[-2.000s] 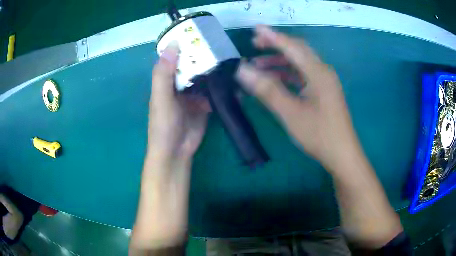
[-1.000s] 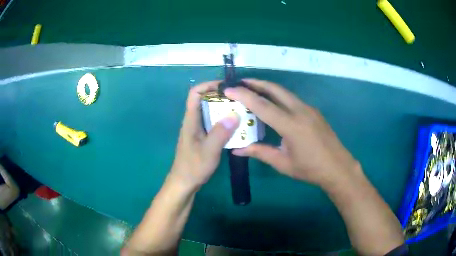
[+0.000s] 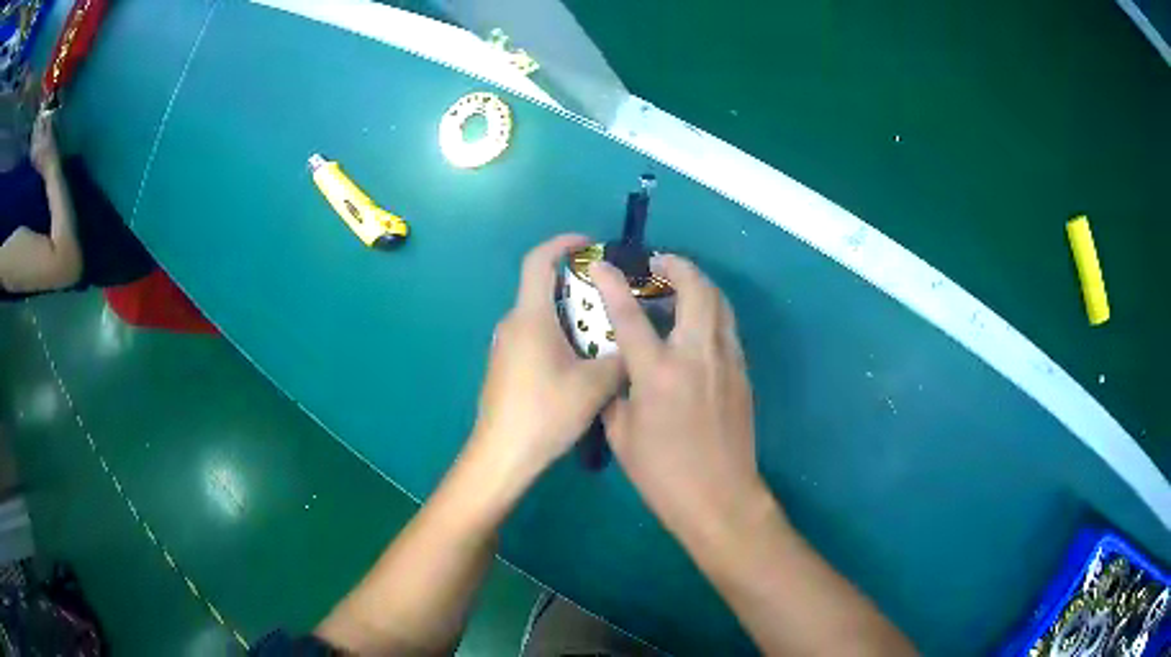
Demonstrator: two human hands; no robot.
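The microphone body is between my two hands over the green bench, with its black neck pointing to the back and a small connector at the tip. A gold trim ring shows at the top of its pale barrel, around the base of the neck. My left hand grips the barrel from the left. My right hand grips it from the right, with fingers over the ring. Gold dots show on the barrel's panel. The handle is mostly hidden under my hands; its black end shows below them.
A loose gold ring and a yellow utility knife lie at the back left. A blue parts bin is at the lower right. A white rail borders the belt, where a yellow sleeve lies. Another person's arm is at the left.
The view has turned, so the bench now runs diagonally. Both hands stay on the microphone body; my right hand now covers more of the barrel's front, and the left thumb has moved lower.
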